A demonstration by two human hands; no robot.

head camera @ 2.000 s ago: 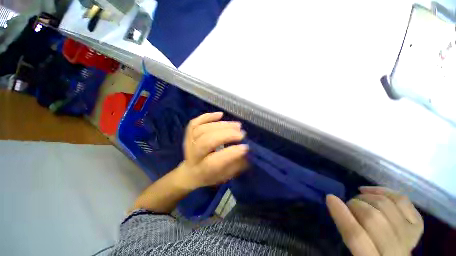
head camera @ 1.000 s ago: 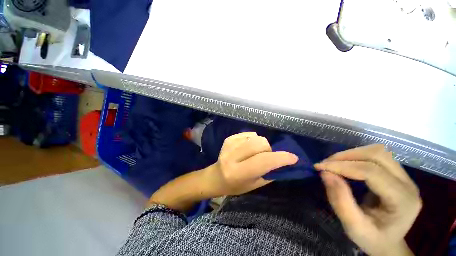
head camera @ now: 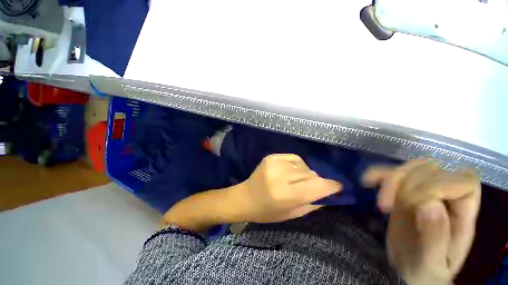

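Navy fabric (head camera: 334, 192) lies over the lap, below the table's front edge. My left hand (head camera: 284, 189) pinches a fold of it between thumb and fingers. My right hand (head camera: 431, 211) is just right of the fabric fold, blurred, with its fingers curled. Whether it holds anything fine, such as a thread, cannot be told.
The white table (head camera: 250, 61) has a ruler-marked front edge. A pale machine part (head camera: 445, 19) is at the upper right. A blue basket (head camera: 117, 150) with navy cloth stands below the table at the left. More navy fabric (head camera: 114, 33) lies on the table's left part.
My right hand was pinching at the tip of the fabric fold; it has moved away to the right and turned. My left hand keeps its pinch, slightly shifted right. The view has shifted slightly.
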